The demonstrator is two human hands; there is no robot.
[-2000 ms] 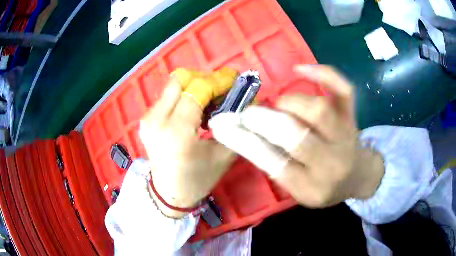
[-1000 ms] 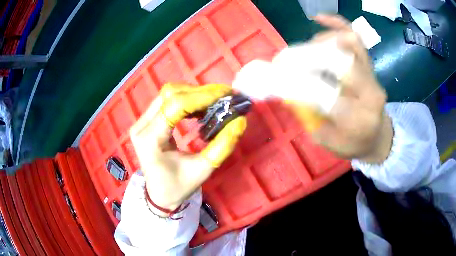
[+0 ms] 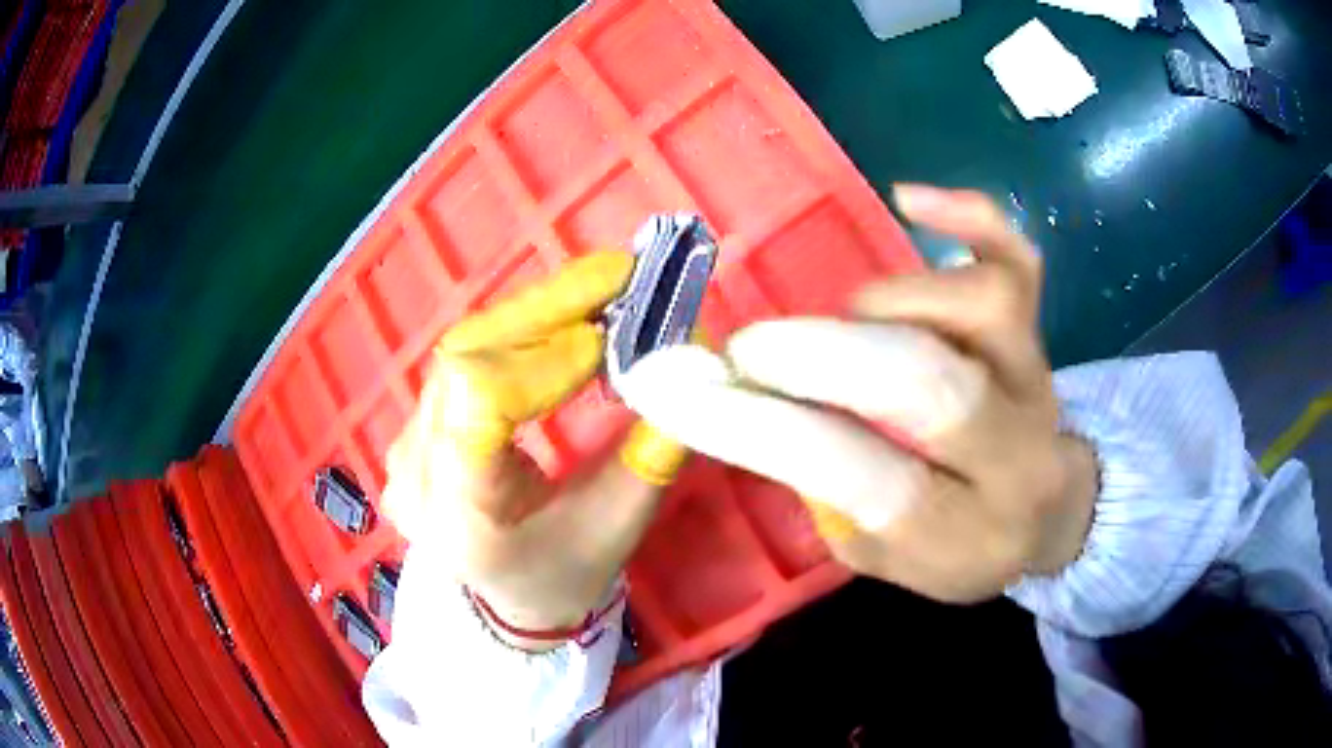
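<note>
A dark and silver metal-cased part, likely a watch (image 3: 662,292), is held above the compartment tray (image 3: 563,110). My left hand (image 3: 533,424), with yellow-orange finger cots, grips its left side. My right hand (image 3: 935,439) has a white wiping cloth (image 3: 840,395) over its fingertips and touches the part's lower end. The cloth hides most of the fingertips; a yellow-orange cot shows below it. The red tray has square pockets. Some similar dark parts (image 3: 343,500) lie in pockets at its left end.
Stacked red trays (image 3: 110,614) stand at the left edge, beside the tray. On the green bench (image 3: 993,205) at upper right are a white square wipe (image 3: 1040,69), a dark ribbed strip (image 3: 1234,88) and part of a whitish block (image 3: 906,12). A pale metal strip edges the bench.
My right hand has come back down and left from the upper right, bringing the cloth onto the part. The part has turned more upright in my left hand. The view has shifted slightly.
</note>
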